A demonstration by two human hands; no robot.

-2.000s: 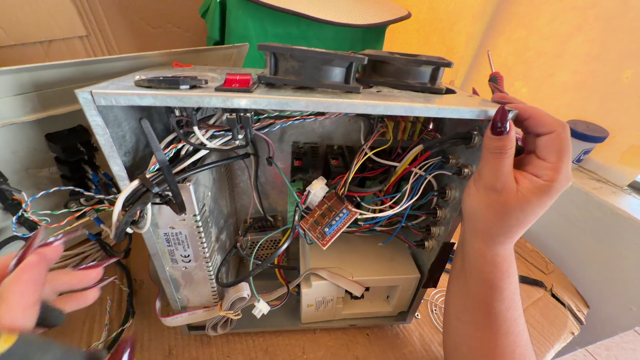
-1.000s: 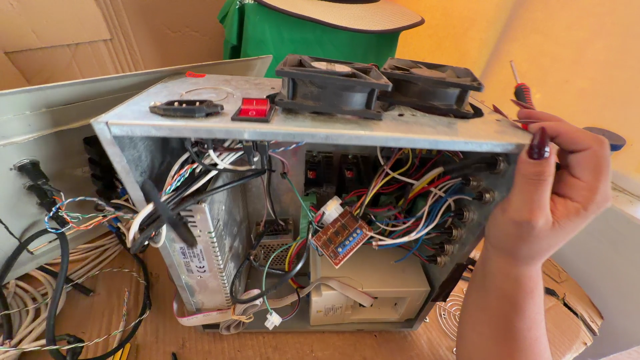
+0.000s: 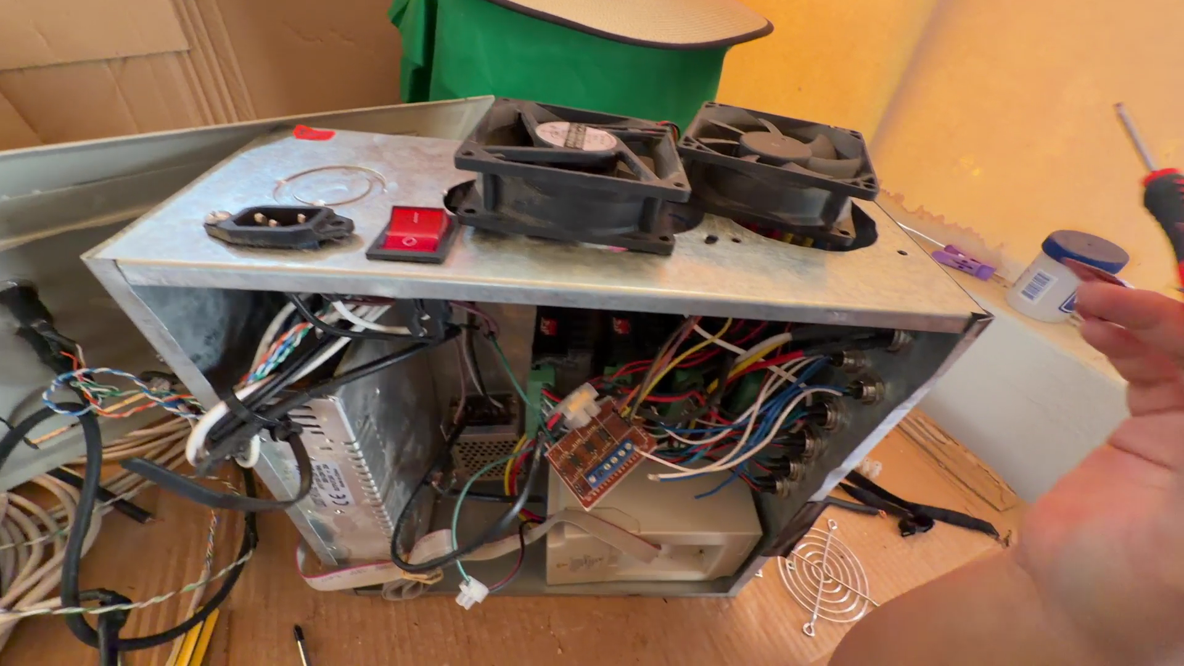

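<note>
An open galvanized metal enclosure [image 3: 555, 287] fills the middle. Two black cooling fans [image 3: 573, 176] [image 3: 782, 166] rest on its top, beside a red rocker switch [image 3: 414, 231] and a black power inlet socket [image 3: 277, 227]. Inside are a metal-cased power supply [image 3: 338, 481], a small brown circuit board with blue terminals [image 3: 601, 453], a beige box [image 3: 647, 546] and many coloured wires. My right hand [image 3: 1110, 481] is at the right edge, palm up, apart from the enclosure; a small dark flat thing shows at its fingertips, partly cut off. My left hand is out of view.
Coiled cables [image 3: 55, 546] and a grey panel [image 3: 55, 213] lie at the left. A screwdriver with a red and black handle [image 3: 1165, 199], a blue-lidded jar [image 3: 1064, 277], a wire fan guard [image 3: 823, 573] and black cable pieces [image 3: 916, 513] are at the right. A green-covered object [image 3: 564, 65] stands behind.
My left hand, at the lower left two seconds ago, has left the view. My right hand has moved right, off the enclosure's upper right corner. The view is closer to the enclosure.
</note>
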